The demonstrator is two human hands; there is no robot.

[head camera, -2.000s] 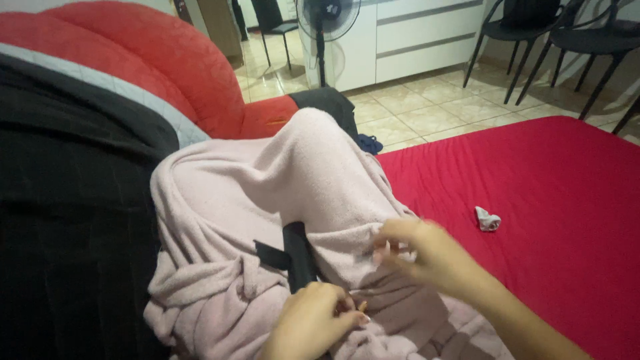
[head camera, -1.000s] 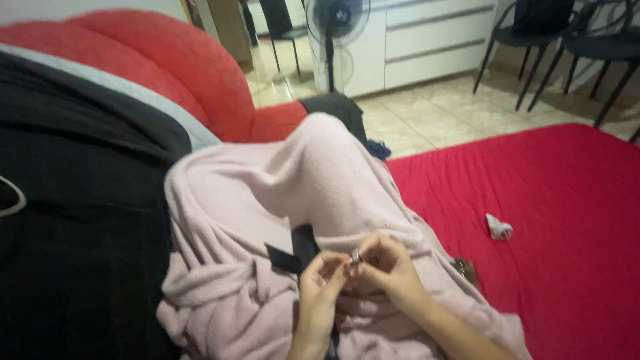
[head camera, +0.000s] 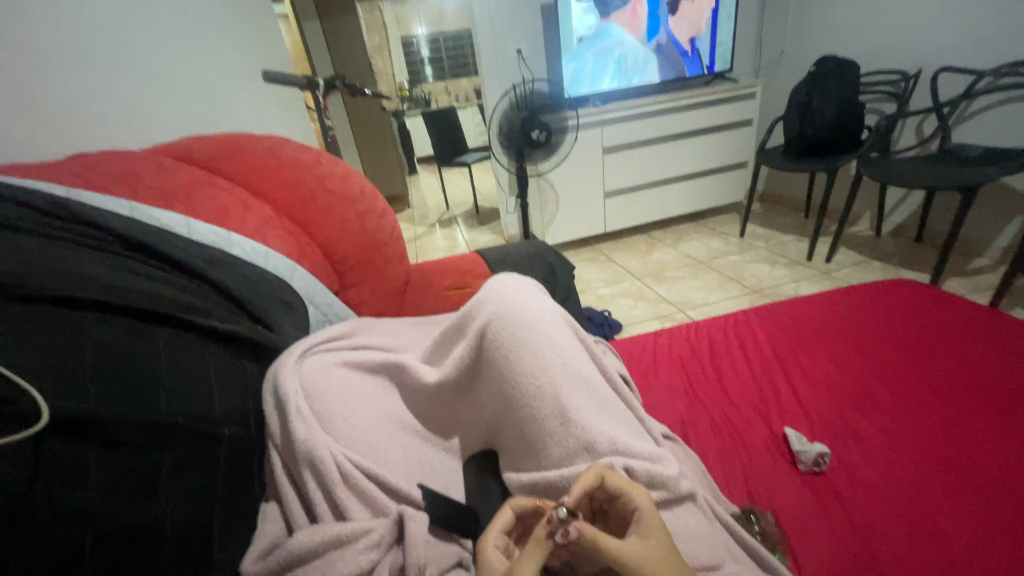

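At the bottom centre my left hand [head camera: 516,540] and my right hand [head camera: 620,524] meet at the fingertips, pinching a small shiny object [head camera: 562,513] with a pale round part; its exact kind cannot be told. Both hands are over a pale pink blanket [head camera: 536,384] that covers my raised knees. A black strap-like item [head camera: 450,512] lies on the blanket just left of my left hand. The lower parts of both hands are cut off by the frame edge.
Crumpled white paper or tissue [head camera: 808,452] lies on the red sheet [head camera: 864,360] at right, near a small clear packet [head camera: 756,524]. A red sofa [head camera: 288,192] with a black cover [head camera: 120,384] is at left. Beyond stand a fan [head camera: 534,132], a white cabinet [head camera: 672,160] and black chairs [head camera: 808,164].
Two seconds ago my right hand was raised apart from my left; since then it has come in beside it, and the fingertips meet. The view has tilted up, showing the television.
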